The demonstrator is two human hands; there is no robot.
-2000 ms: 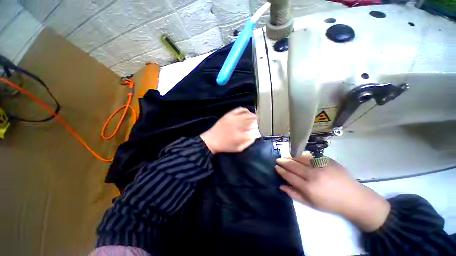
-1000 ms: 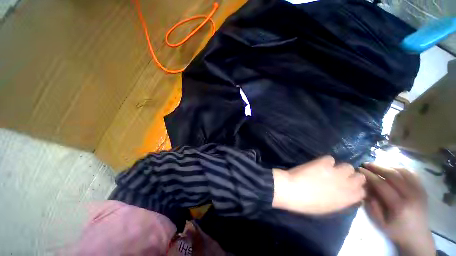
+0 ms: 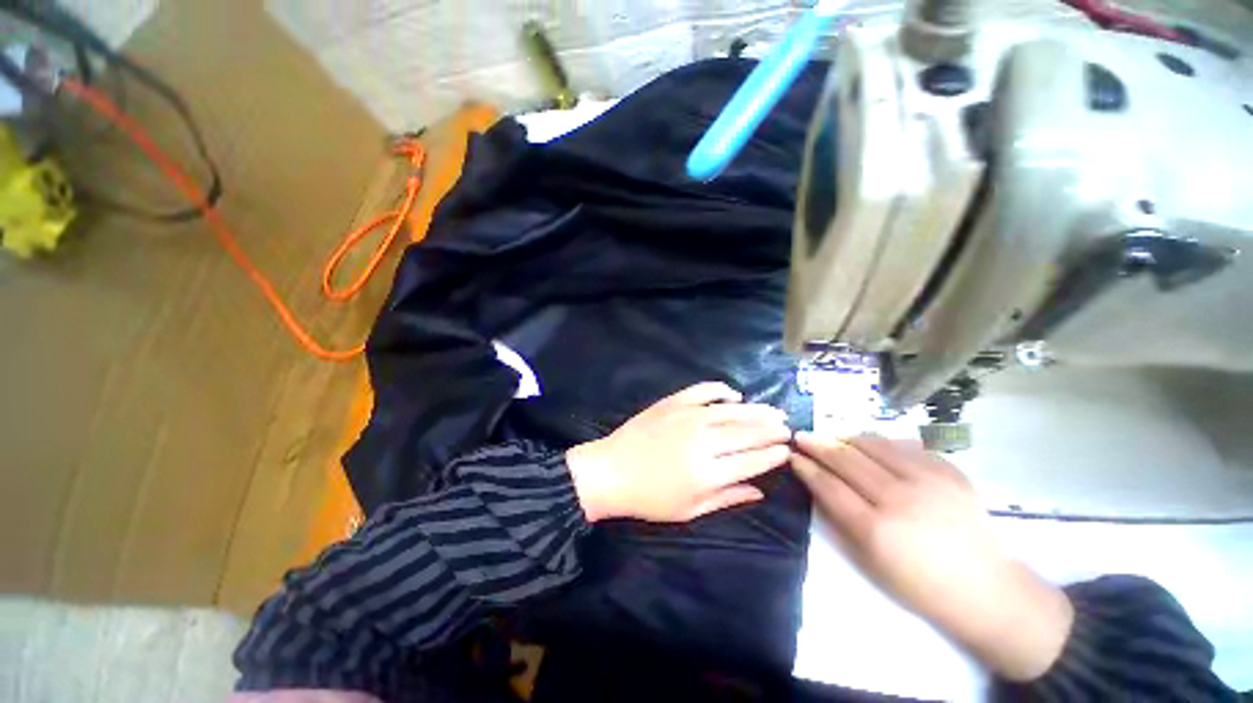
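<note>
A black garment [image 3: 618, 261] lies spread over the table, its right edge running beside the needle area of the cream sewing machine [image 3: 907, 179]. My left hand [image 3: 687, 456] lies on the garment, palm down, fingertips near its edge just below the needle area. My right hand [image 3: 914, 529] is at the same edge, its fingertips meeting my left fingertips; the cloth edge is between them. The bright needle plate [image 3: 845, 389] shows just beyond my fingertips. The fingers hide how the edge is folded.
A light-blue stick-like tool [image 3: 756, 103] hangs left of the machine head. An orange cord [image 3: 371, 254] lies over the brown cardboard sheet [image 3: 151, 412] and wooden edge. A yellow plug [image 3: 30, 199] is at far left. An olive-green cutter [image 3: 546, 62] rests by the white brick-patterned wall.
The view swung down toward the garment and back up to the machine. My left hand has moved from beside the machine head down to the cloth edge, beside my right fingertips.
</note>
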